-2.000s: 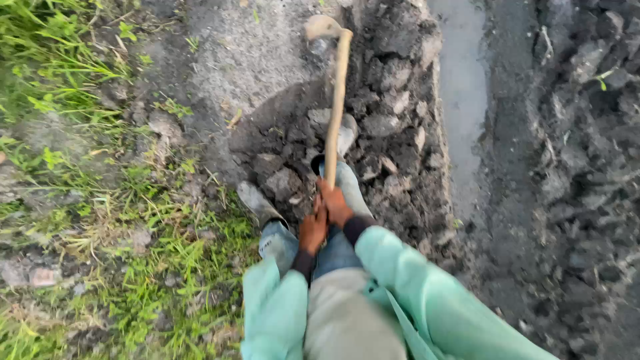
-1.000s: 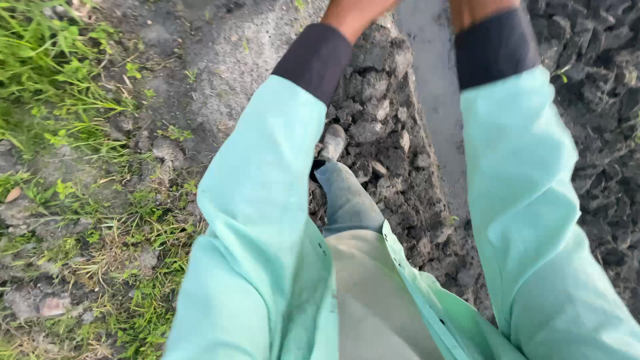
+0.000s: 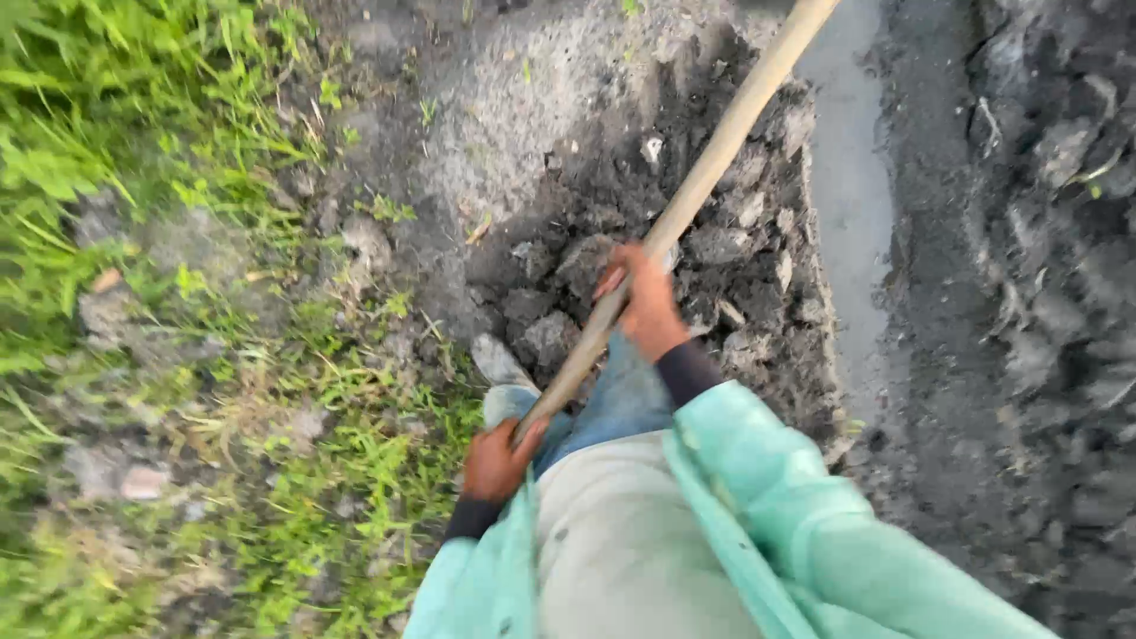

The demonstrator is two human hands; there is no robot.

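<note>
A long wooden tool handle (image 3: 710, 169) runs slantwise from my waist up past the top edge; its head is out of view. Near its lower end my left hand (image 3: 501, 461) is closed around it. Farther up the shaft, my right hand (image 3: 643, 297) grips it, with the fingers wrapped over the wood. Beneath the handle lie broken clods of dark soil (image 3: 737, 248), and my feet stand among or beside them, partly hidden by the handle and my legs.
Green grass and weeds (image 3: 346, 444) cover the ground at left. A narrow water-filled channel (image 3: 852, 204) runs along the right of the broken soil, with more dark, lumpy earth (image 3: 1056, 355) beyond it. Pale, unbroken ground (image 3: 497, 106) lies ahead.
My hands, raised at the top edge one second ago, are now low by my waist and legs. They were close together on the handle two seconds ago and are now spread apart along it.
</note>
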